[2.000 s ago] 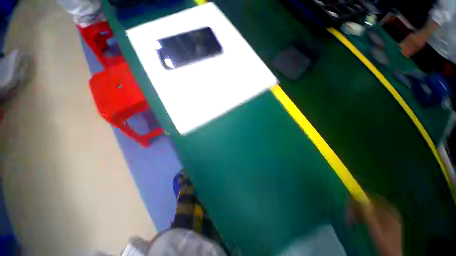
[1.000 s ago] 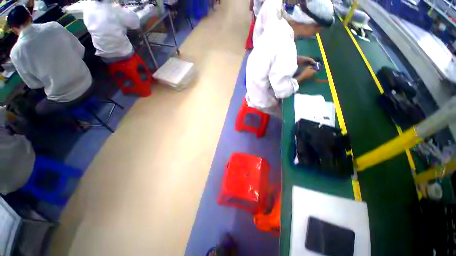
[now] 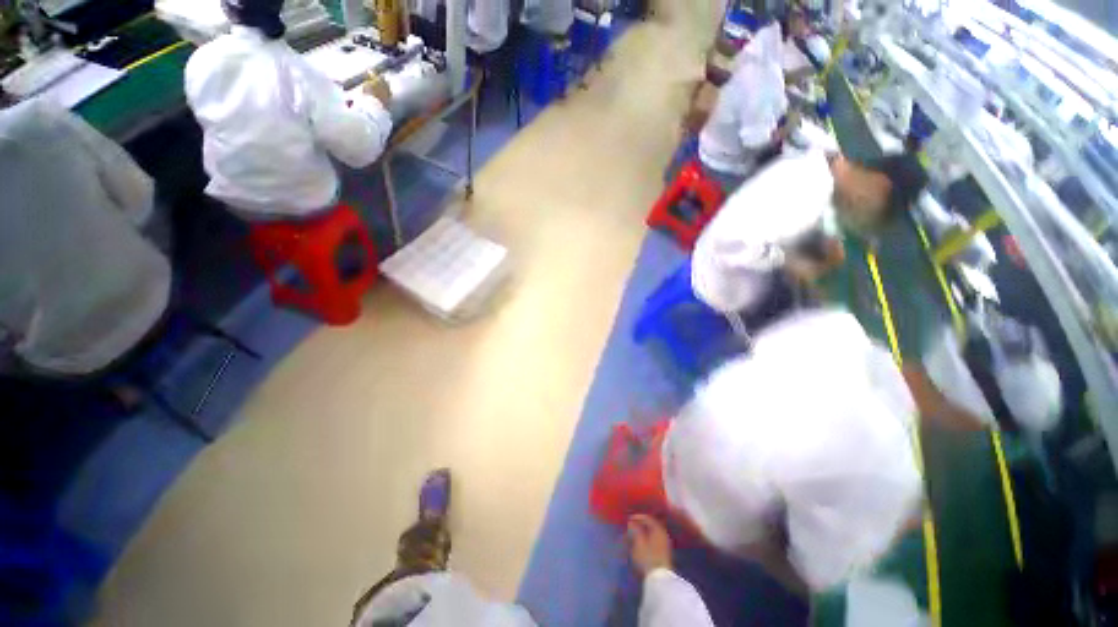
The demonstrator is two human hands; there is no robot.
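Note:
My right hand (image 3: 650,543) shows at the bottom, right of centre, with a white sleeve below it. It is small and blurred, at the near side of a red stool (image 3: 629,472); I cannot tell whether it touches the stool or how its fingers stand. My left hand is not in view. No unit or tool shows in my hand.
A person in white (image 3: 797,441) sits close at the right by the green line (image 3: 907,490). More seated people are beyond and at the left. White stacked trays (image 3: 448,267) stand on the cream floor (image 3: 368,429). A blue stool (image 3: 687,321) is farther along.
My view has moved off the bench and along the aisle. The white board with the dark unit has left the picture. My right hand shows near a red stool, and people on the right are nearer.

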